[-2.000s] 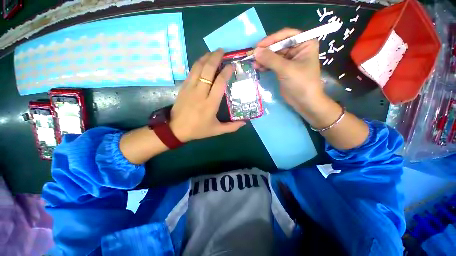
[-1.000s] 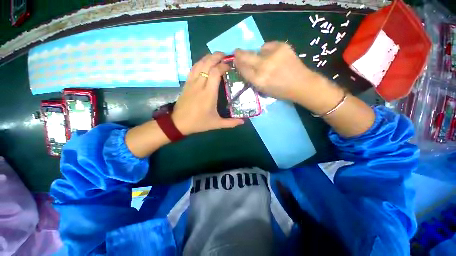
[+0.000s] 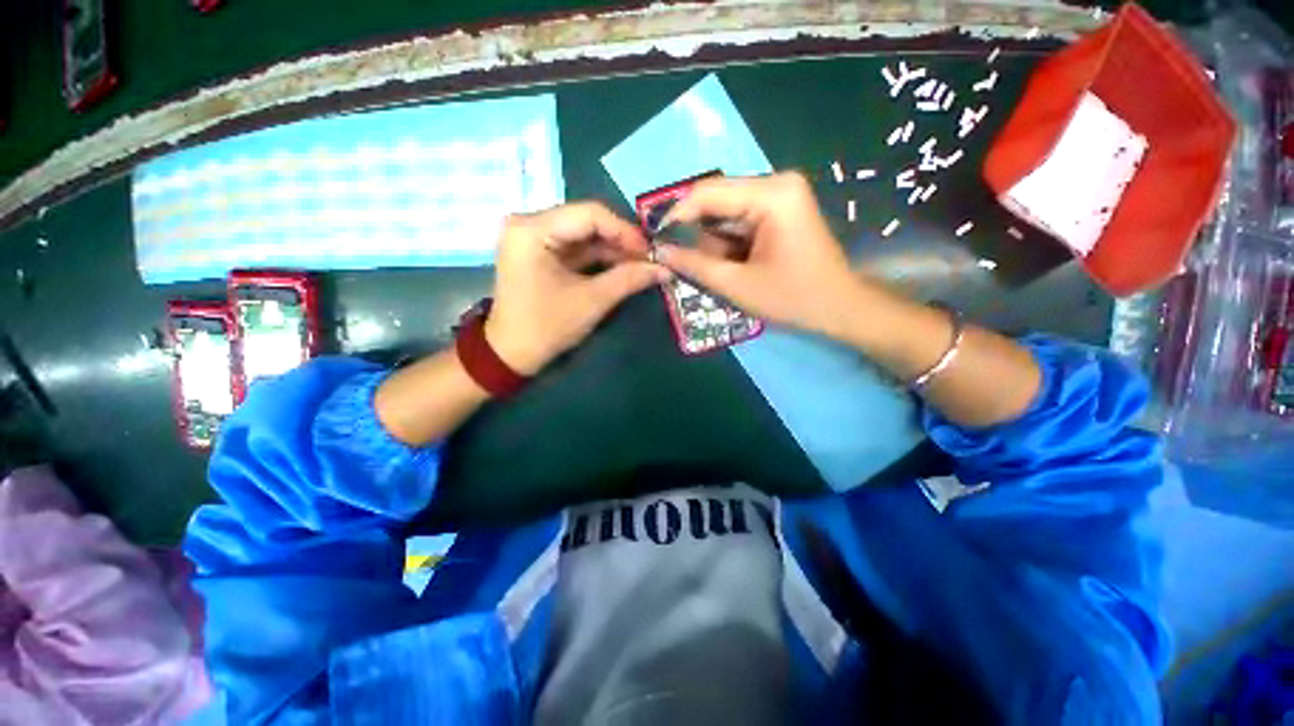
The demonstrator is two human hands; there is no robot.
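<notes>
A red-rimmed phone unit (image 3: 717, 324) lies open, circuit board up, on a light-blue liner strip (image 3: 840, 419). My left hand (image 3: 561, 277) and my right hand (image 3: 778, 255) meet over the middle of the unit and cover part of it. The thumbs and index fingertips of both hands are pinched together, almost touching each other. Anything between the fingertips is too small to make out. The tweezers cannot be made out.
A wide blue sheet with pale rows (image 3: 355, 192) lies at left, with two waiting units (image 3: 273, 329) below it. Small white strips (image 3: 930, 156) are scattered near the red bin (image 3: 1185, 170). A clear tray (image 3: 1206, 355) is at far right, a pink sleeve (image 3: 85, 610) at lower left.
My left hand has let go of the unit's side, and its fingertips have moved over the unit to meet my right hand's. The white tweezers seen earlier in my right hand no longer show.
</notes>
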